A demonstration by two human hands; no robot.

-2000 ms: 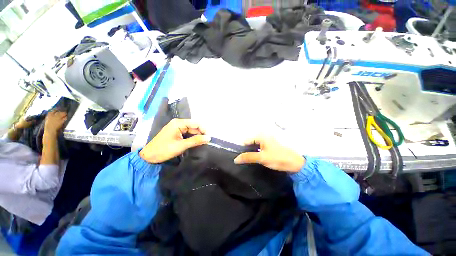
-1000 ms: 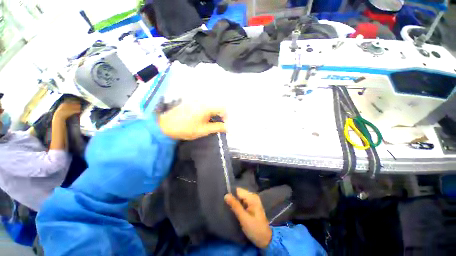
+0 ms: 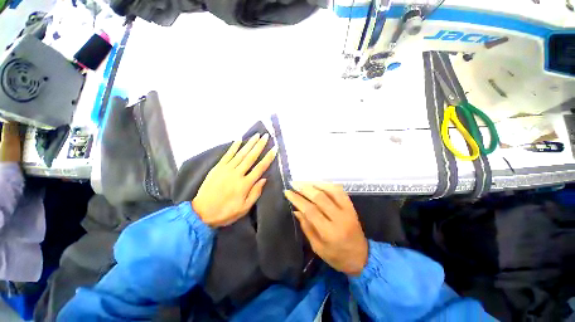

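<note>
A dark grey garment piece [image 3: 277, 233] lies over the front edge of the white table and down onto the lap. A zipper tape [image 3: 280, 151] with a pale line runs along its right edge. My left hand [image 3: 236, 182] lies flat on the cloth, fingers spread, holding nothing. My right hand [image 3: 331, 223] pinches the zipper edge at the table's front edge. Whether its fingertips hold anything else is hidden. Another part of the cloth with a stitched seam [image 3: 144, 144] lies on the table at left.
A white sewing machine [image 3: 466, 31] stands at upper right. Scissors [image 3: 461, 135] lie on spare zippers [image 3: 444, 166] that hang over the table edge. Thread snips [image 3: 545, 146] lie at far right. A thread cone [image 3: 93, 51] is at upper left. Another person's sleeve [image 3: 22, 214] is at far left.
The cloth and zipper have moved from over the lap onto the table. My left hand has opened flat on the cloth; my right hand has moved up along the zipper. The view has tilted down.
</note>
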